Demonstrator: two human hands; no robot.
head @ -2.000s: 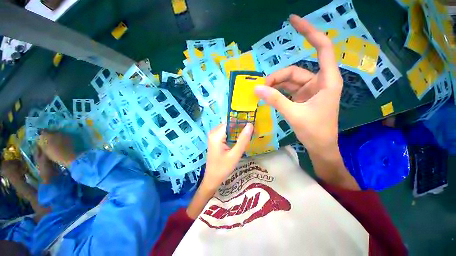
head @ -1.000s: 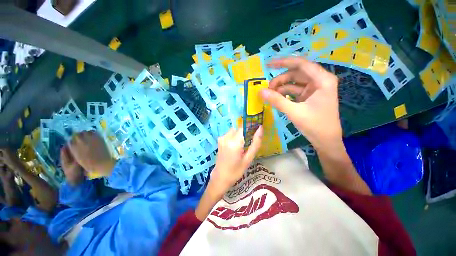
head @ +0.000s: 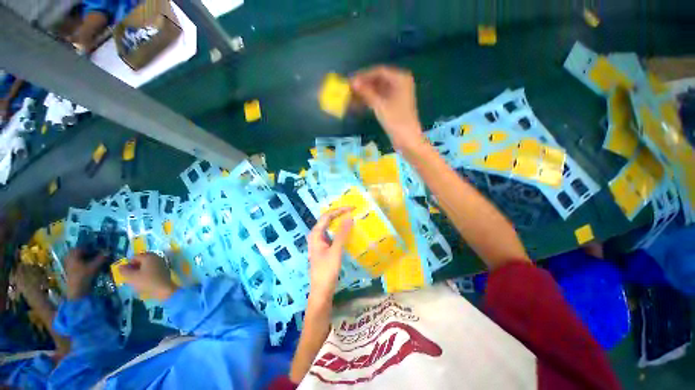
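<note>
My right hand (head: 390,95) is stretched out over the dark green belt. Its fingertips touch the edge of a blurred yellow-faced piece (head: 335,95); I cannot tell whether a dark housing is under the yellow. My left hand (head: 329,247) is nearer to me, its thumb and fingers at the left edge of a film sheet (head: 369,236) with yellow stickers, which lies slanted over another yellow sheet. A pale blue sheet (head: 526,160) with some yellow stickers lies to the right, over a dark tangled heap of housings (head: 507,202).
Empty blue die-cut skeletons (head: 263,221) are heaped on my left. A grey post (head: 129,103) crosses the upper left. Yellow pieces (head: 252,111) lie on the belt. Blue-sleeved workers' hands (head: 148,276) are at left. More yellow sheets (head: 636,183) and a blue plastic-covered object (head: 590,297) are at right.
The filmed housing has left my left hand, which is now at a yellow sheet. My right hand has moved forward over the belt with a yellow-faced piece. The view has shifted.
</note>
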